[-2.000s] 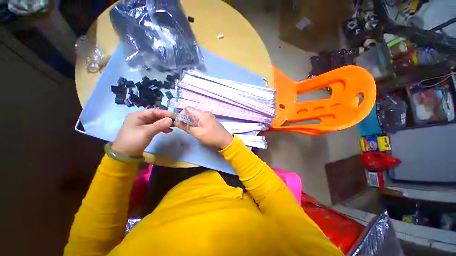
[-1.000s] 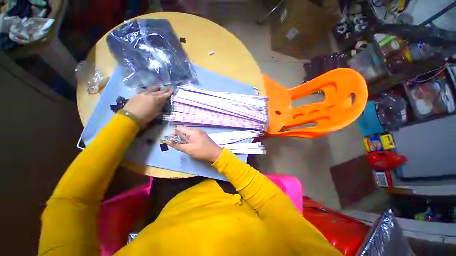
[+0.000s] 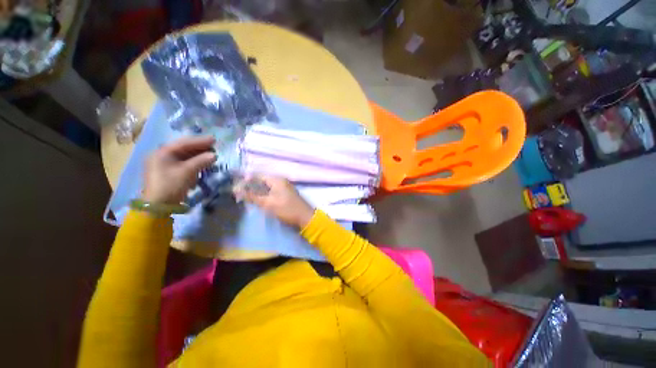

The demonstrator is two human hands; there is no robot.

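Observation:
White and pink flat strips [image 3: 309,158] lie in a bundle on the pale blue-grey board [image 3: 140,169], their far ends toward the orange chair. Small black pieces [image 3: 208,190] lie left of the strip ends, blurred and partly behind my left hand. My left hand [image 3: 172,171] is over the board's left part, blurred, fingers pointing toward the strips; whether it holds anything cannot be told. My right hand [image 3: 273,200] is at the near side of the strip ends, its fingers bent around something small and greyish that is too blurred to name.
A clear plastic bag with dark contents [image 3: 208,79] lies at the back of the board and round wooden table [image 3: 309,65]. A small crumpled clear bag [image 3: 124,122] is at the left edge. An orange chair [image 3: 460,140] stands right, with shelves [image 3: 575,93] beyond.
My left hand has moved left and back toward me from beside the strip ends and the bag. The black pieces now lie nearer to me. My right hand has stayed about in place.

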